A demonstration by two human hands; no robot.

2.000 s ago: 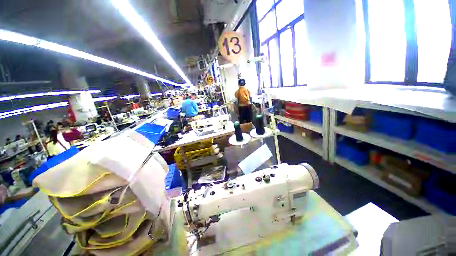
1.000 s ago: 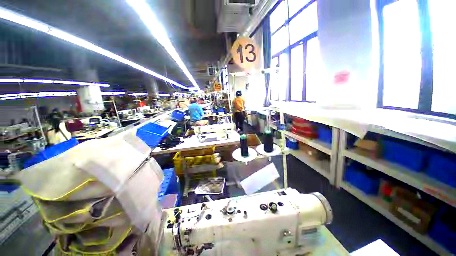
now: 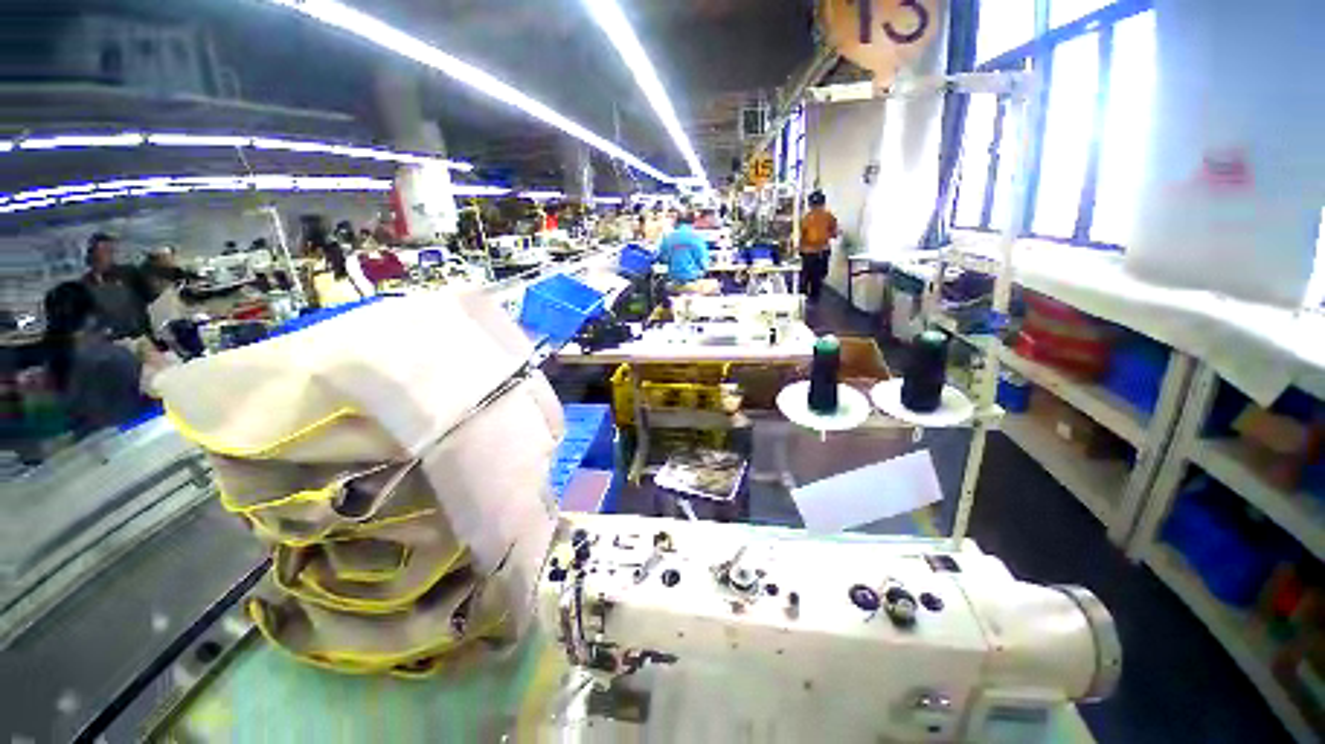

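No hand is in view. A tall pile of beige-grey bags (image 3: 363, 494) with yellow-bound edges stands on the pale-green tabletop (image 3: 291, 705), left of the white sewing machine head (image 3: 814, 618). A pale cloth piece hangs over the pile's right side. A dark-centred round fitting shows on one bag. The machine's left end has a dark metal cluster (image 3: 618, 661); its lower part is cut off by the frame's bottom edge.
Two dark green thread cones (image 3: 825, 375) stand on white holders behind the machine. A metal trough (image 3: 131, 581) runs along the left. Shelves (image 3: 1104, 487) with blue bins line the right. A person in orange (image 3: 818, 240) stands far off; several people are at the left.
The view has turned left, so the pile, machine and thread cones sit further right in the picture. More of the trough and the people at left shows. No hand has come into view.
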